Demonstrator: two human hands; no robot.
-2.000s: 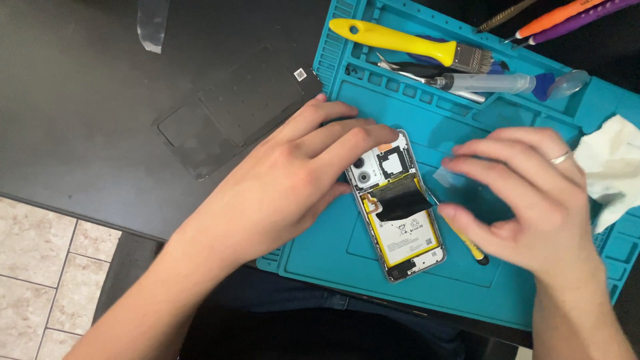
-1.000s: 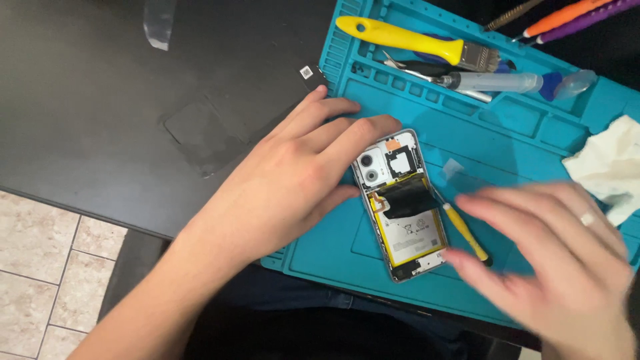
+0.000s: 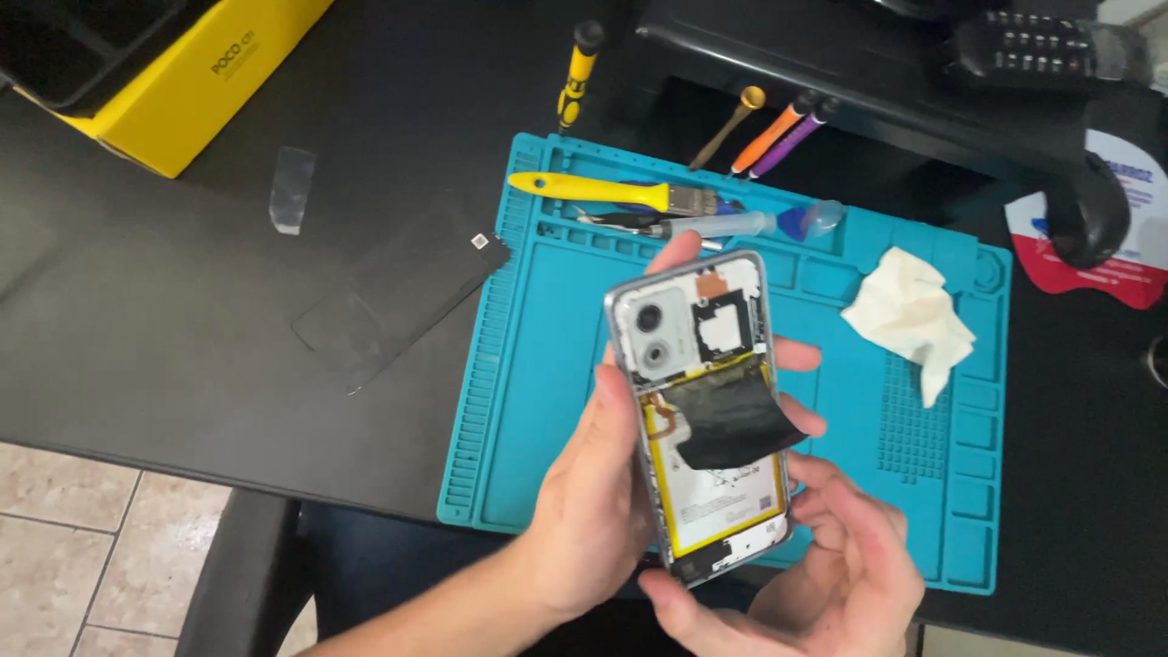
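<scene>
A smartphone with its back cover off (image 3: 721, 497) is held up over a teal silicone repair mat (image 3: 557, 365). My left hand (image 3: 593, 474) grips it, thumb along the left edge and fingers showing past the right edge. A black film flap (image 3: 730, 420) lies over the upper part of the yellow-edged battery and sticks out past the phone's right side. My right hand (image 3: 830, 566) is at the phone's lower right corner, its thumb near the bottom edge and its fingers by the right edge; whether it grips the phone is hard to tell.
A yellow-handled brush (image 3: 593, 189) and a clear syringe-like tube (image 3: 721, 225) lie in the mat's top tray. A crumpled white cloth (image 3: 912, 315) rests at right. Several screwdrivers stand behind. Left of the mat are a thin dark sheet (image 3: 392, 306), clear tape (image 3: 292, 190) and a yellow box (image 3: 210, 82).
The phone was down on the mat and is now raised in my left hand. My right hand has come in to the phone's lower corner. The view has shifted widely.
</scene>
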